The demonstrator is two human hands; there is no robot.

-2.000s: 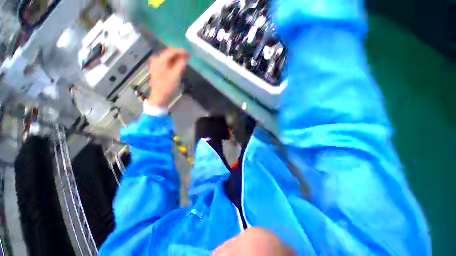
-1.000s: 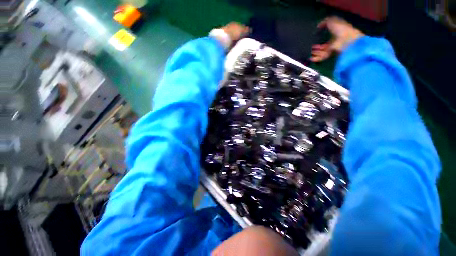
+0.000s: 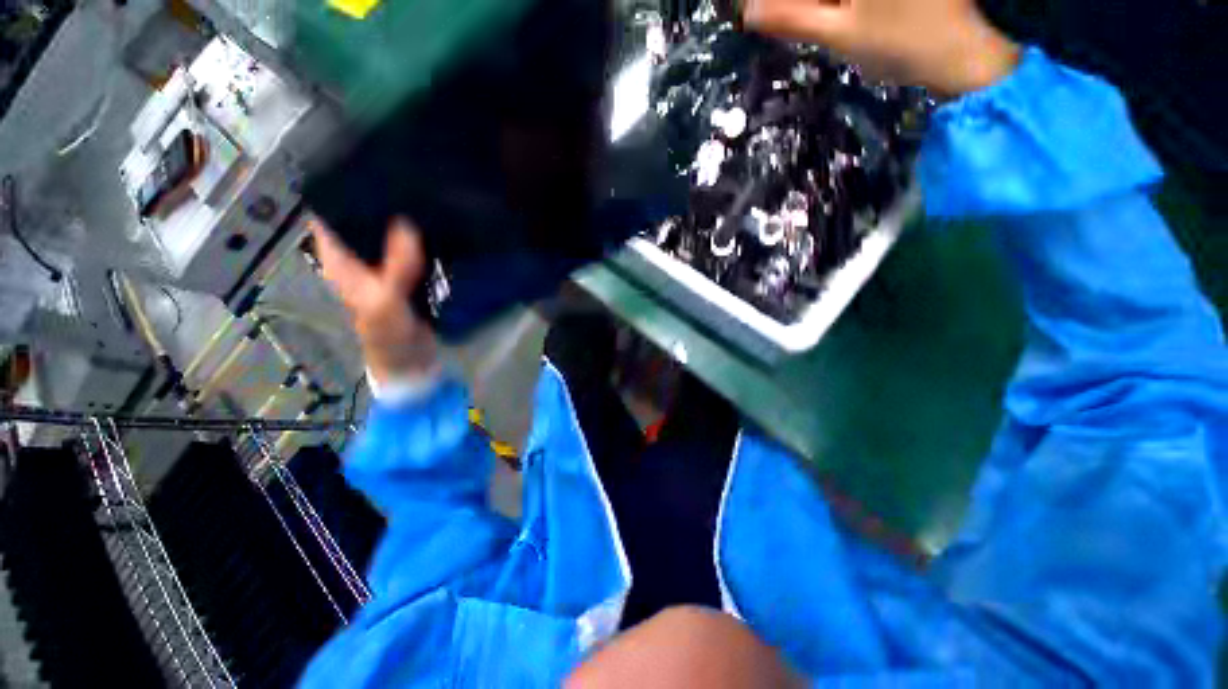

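Observation:
A black panel or plate stack (image 3: 471, 175) is held up over the bench's near edge, blurred. My left hand (image 3: 377, 289) grips its lower left corner, with a small silver piece showing beside the fingers. My right hand (image 3: 889, 34) is at the top of the view over the clip bin, partly cut off by the picture's edge; whether it holds anything cannot be told. The white clip bin (image 3: 808, 330), heaped with black-and-silver binder clips (image 3: 768, 175), sits on the green bench to the right of the panel.
The green-matted bench (image 3: 943, 390) runs diagonally, with a yellow label at top left. A white-grey machine (image 3: 189, 168) stands at the left. Wire racks full of black panels (image 3: 202, 565) are at lower left. Yellow-black tape (image 3: 496, 438) shows on the floor.
The black panel has come up in front of me, with my left hand now on its corner. My right hand has moved over the bin. The bin appears farther up in view.

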